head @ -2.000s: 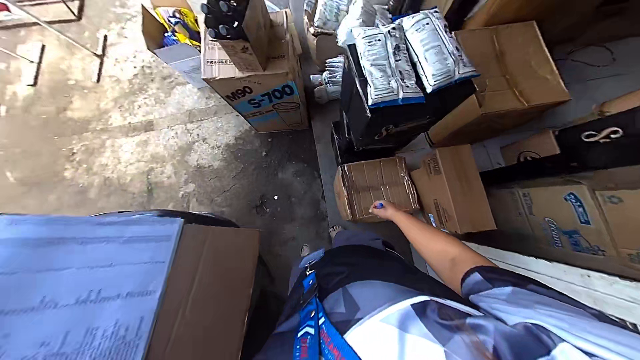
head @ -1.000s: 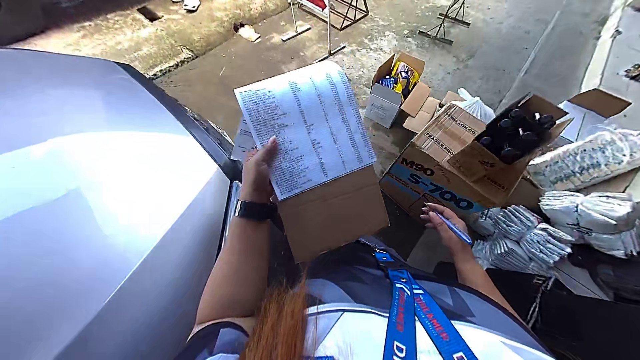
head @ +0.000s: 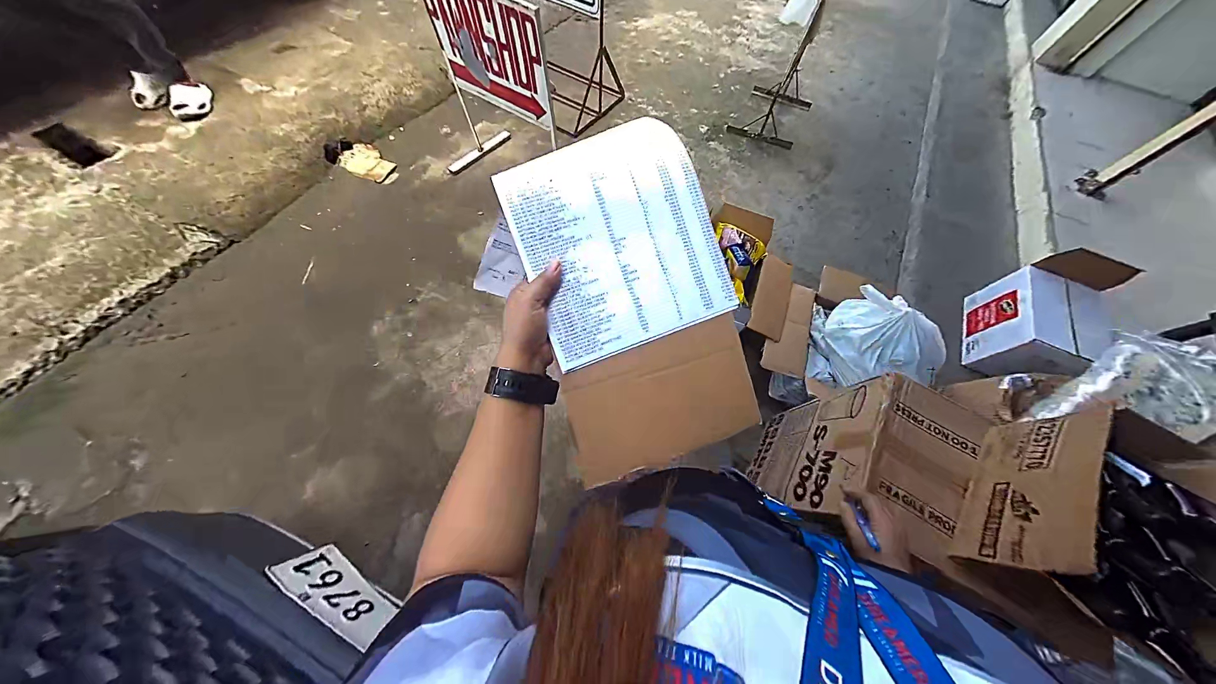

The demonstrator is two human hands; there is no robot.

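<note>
My left hand [head: 530, 318], with a black watch [head: 522, 386] on its wrist, grips the left edge of a printed paper list [head: 622, 247]. The thumb lies on top of the paper. Under the list is a piece of brown cardboard [head: 665, 394], and another sheet [head: 501, 261] pokes out at its left. At the lower right my right hand [head: 879, 532], somewhat blurred, holds a blue pen [head: 864, 524]. It is near the side of a large brown cardboard box [head: 926, 456]; whether it touches the box I cannot tell.
White plastic bag [head: 879, 337], open box of yellow packets [head: 741, 252] and white box [head: 1031, 318] stand ahead right. Dark bottles [head: 1154, 541] fill a carton at right. A vehicle's front [head: 171, 598] is at lower left. Sign stands [head: 494, 57] and a person's feet [head: 171, 95] are farther off.
Two seconds ago my right hand was on a taped box; one second ago it was beside the large carton with the pen. The view has swung widely. My left hand still holds the list.
</note>
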